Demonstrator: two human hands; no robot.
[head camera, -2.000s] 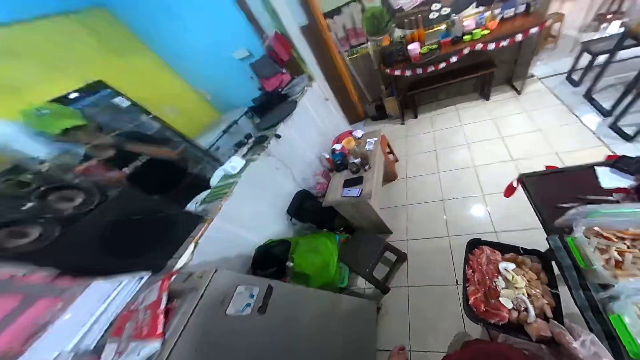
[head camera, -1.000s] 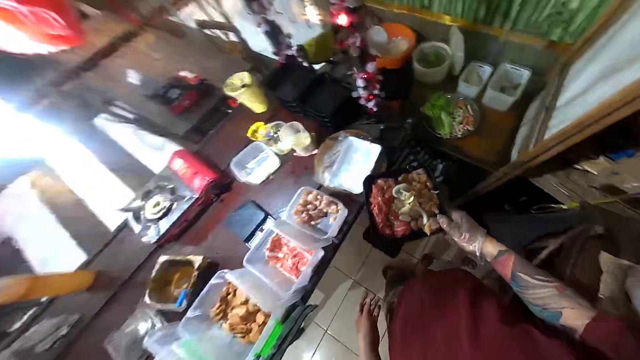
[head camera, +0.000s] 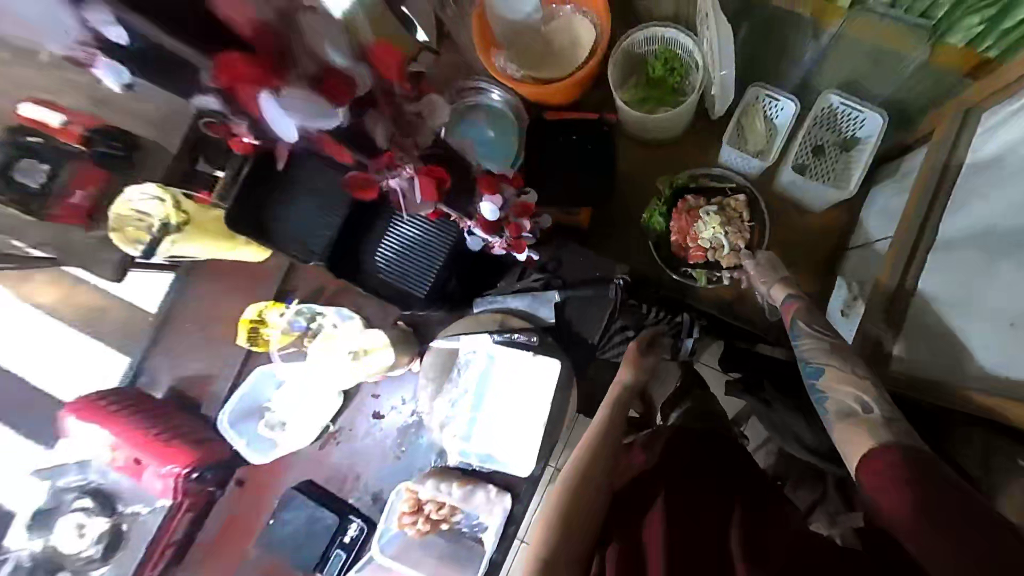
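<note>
My right hand, in a clear plastic glove, grips the lower right edge of a black tray of raw meat with pale sliced pieces on top. The tray is over a round bowl with leafy greens; whether the two touch is unclear. My left hand is bare and low in front of my body, beside a black-and-white striped cloth. Its fingers are blurred, and whether they hold anything cannot be seen.
White baskets, a tub of herbs and an orange basin stand behind the tray. Leftward are a knife and lidded container on a round board, a scale and a stove.
The tray in my right hand has moved from above the floor to over the bowl of greens. My left forearm now shows. The view has swung from the room to the worktops.
</note>
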